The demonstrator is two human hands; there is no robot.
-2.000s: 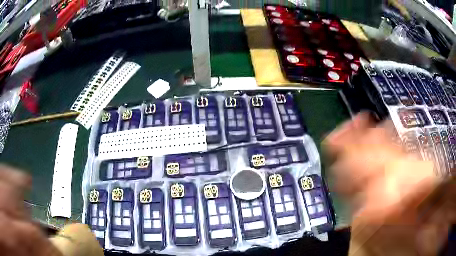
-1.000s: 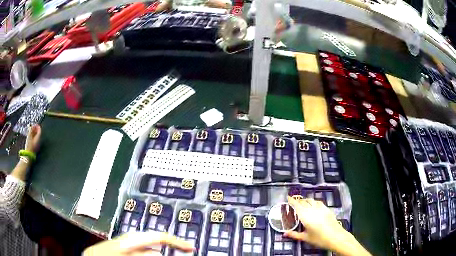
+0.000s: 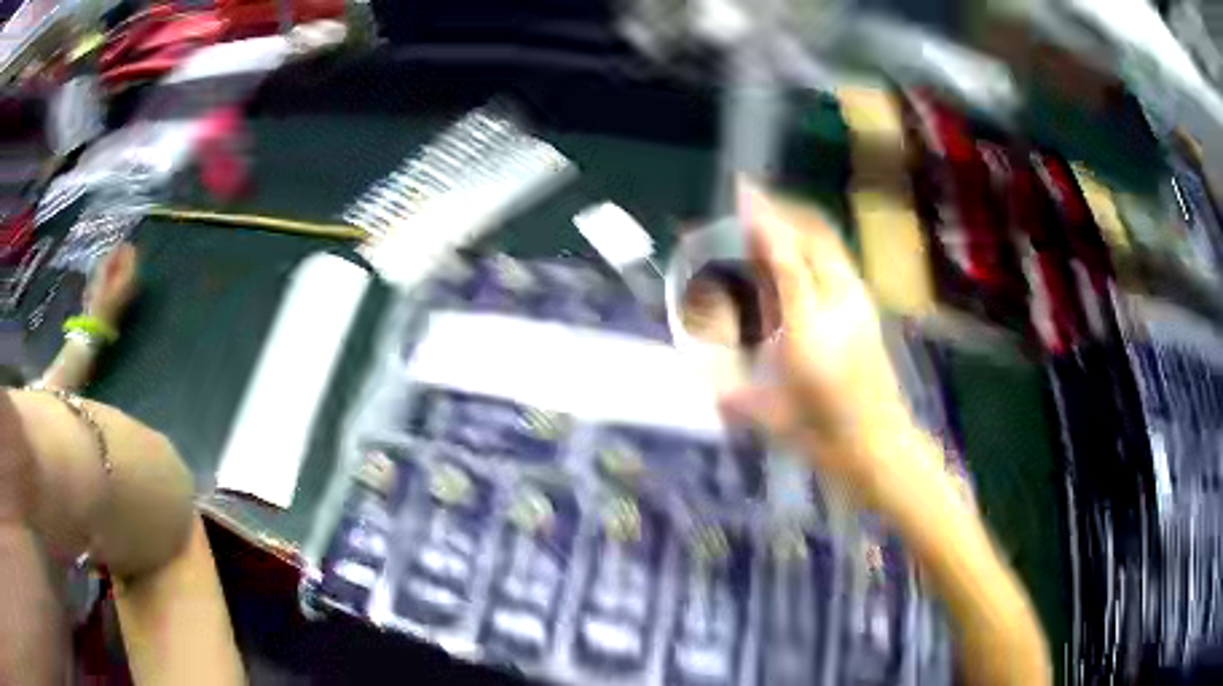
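My right hand (image 3: 818, 328) is raised over the tray, pinching a round white-rimmed mirror (image 3: 718, 298) at its right side. A brownish, blurred reflection shows in it. My left hand (image 3: 34, 489) is close to the camera at the left edge, blurred and cut off; its fingers cannot be made out. A thin bracelet shows near its wrist. Below the mirror lies a blister tray (image 3: 352, 449) with rows of dark purple device housings (image 3: 443, 543). A white sticker strip (image 3: 563, 369) lies across the tray. The whole view is motion-blurred.
A long white strip (image 3: 295, 382) lies left of the tray. Behind are more sticker strips (image 3: 456, 194), a small white square (image 3: 614, 233) and a yellow-brown rod (image 3: 255, 223). A red-and-black tray (image 3: 993, 221) and stacked trays (image 3: 1187, 496) stand right. Another person's hand (image 3: 110, 282) is at left.
My right hand has lifted the mirror off the tray and brought it up and closer. My left hand has left the tray's front for the left edge.
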